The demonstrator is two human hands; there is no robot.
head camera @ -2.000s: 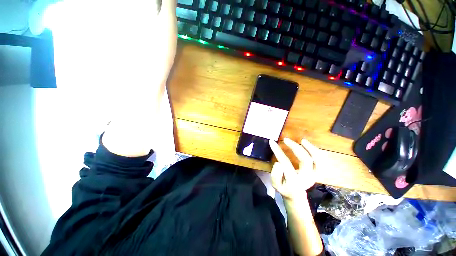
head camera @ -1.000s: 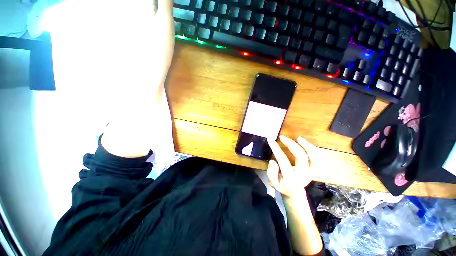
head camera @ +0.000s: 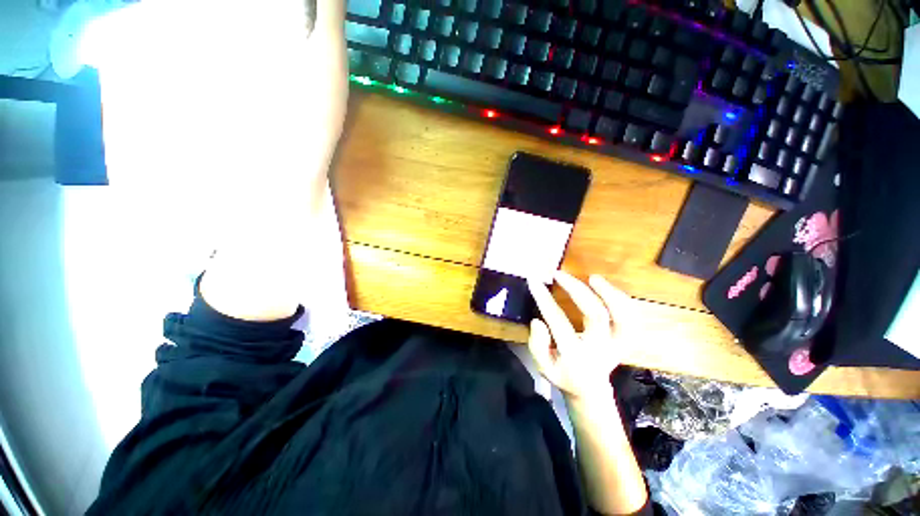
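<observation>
A black-edged smartphone lies on the wooden desk with a white band lit across its screen. My right hand is at the phone's lower right edge, fingers apart, holding nothing. One fingertip is over or on the phone's lower right part; whether it touches cannot be told. My left forearm is overexposed and runs up the left side. My left hand is cut off by the top edge or lost in the glare. A backlit black keyboard lies behind the phone.
A small black flat item lies right of the phone. A black mouse rests on a black mouse pad with pink prints. Cables tangle at the top right. Clear plastic bags are below the desk's right front edge.
The desk items have shifted slightly left in the view. My right hand has moved slightly with them, and its fingers have shifted a little at the phone's edge.
</observation>
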